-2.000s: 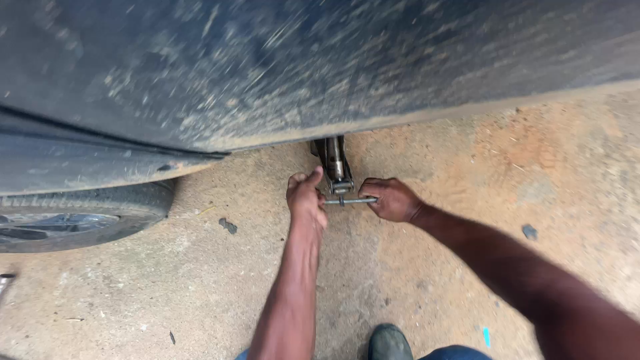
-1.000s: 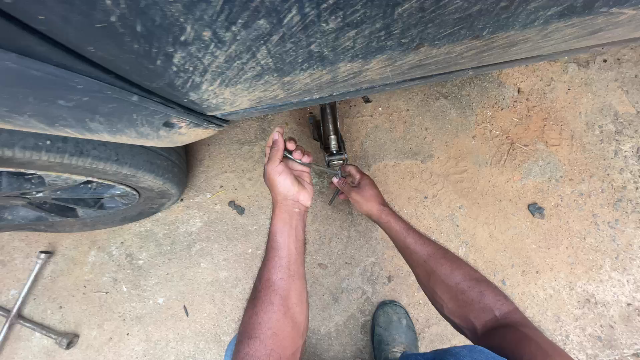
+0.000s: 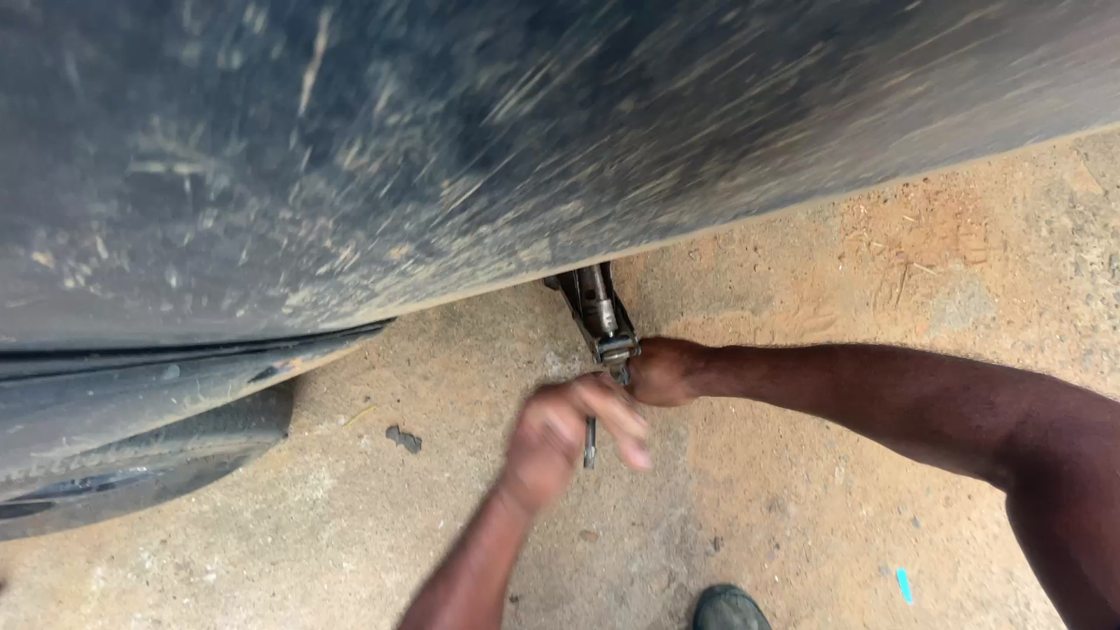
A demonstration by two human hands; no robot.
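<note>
A dark metal car jack sticks out from under the muddy side of a car. Just below the jack's near end, a thin metal rod points down toward my feet. My right hand is at the right of the jack's end, its fingers mostly hidden behind the jack and the rod; what it grips does not show. Blurred by motion, my left hand lies over the rod, fingers bent and apart. Whether it touches the rod is unclear.
A car wheel stands at the left, partly under the bodywork. The ground is sandy concrete, with a dark flat scrap left of my left hand and a small blue piece at the lower right. My shoe is at the bottom edge.
The rod lay crosswise between my hands two seconds ago and now points down toward my feet. My right hand has moved up beside the jack's end. The cross-shaped wrench has left the view.
</note>
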